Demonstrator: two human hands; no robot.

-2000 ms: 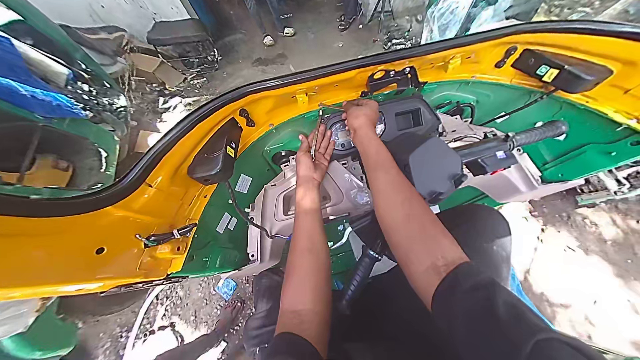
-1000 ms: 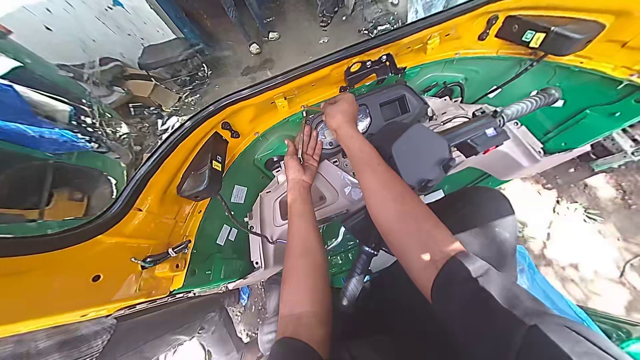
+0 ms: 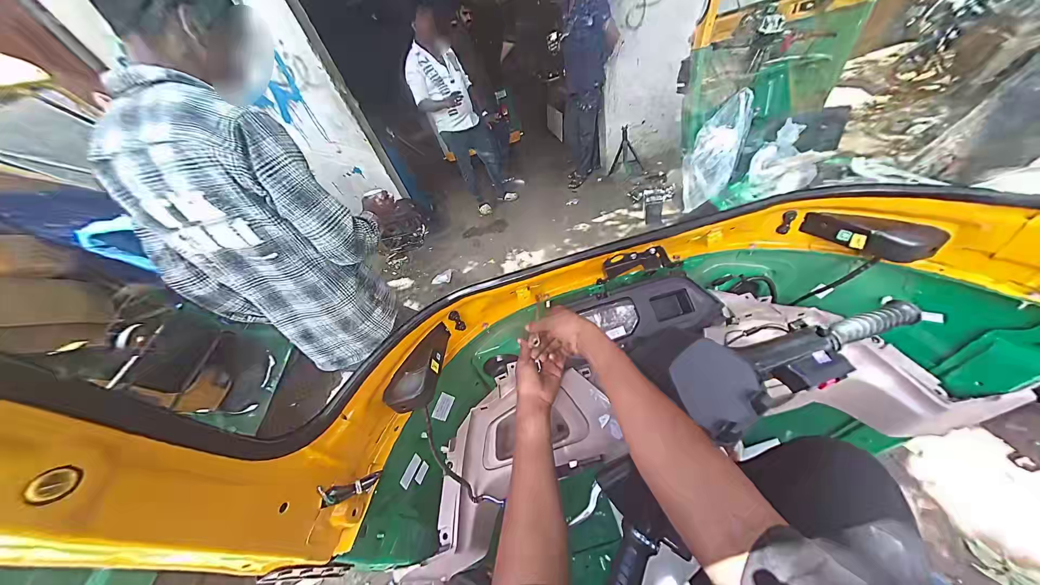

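My left hand point(image 3: 539, 375) is palm up beside the dashboard's instrument cluster point(image 3: 613, 318), with a small metal part, too small to name, at its fingers. Touching or nearly touching it from above, my right hand point(image 3: 562, 331) has its fingers bent together; whether it grips anything is unclear. Below the hands lies a beige plastic dash panel point(image 3: 487, 455). The handlebar grip point(image 3: 876, 322) stands out to the right of a dark grey handlebar cover point(image 3: 715, 390).
The yellow windshield frame point(image 3: 520, 294) curves ahead, with a black lamp housing point(image 3: 418, 370) at left and another point(image 3: 873, 236) at right. A person in a checked shirt point(image 3: 252, 203) stands outside at left. Several people and a small tripod point(image 3: 626, 150) are farther off.
My hands have come together, the right one drawn back from the frame edge onto the left. The view has tilted up, and a person in a checked shirt now shows at left.
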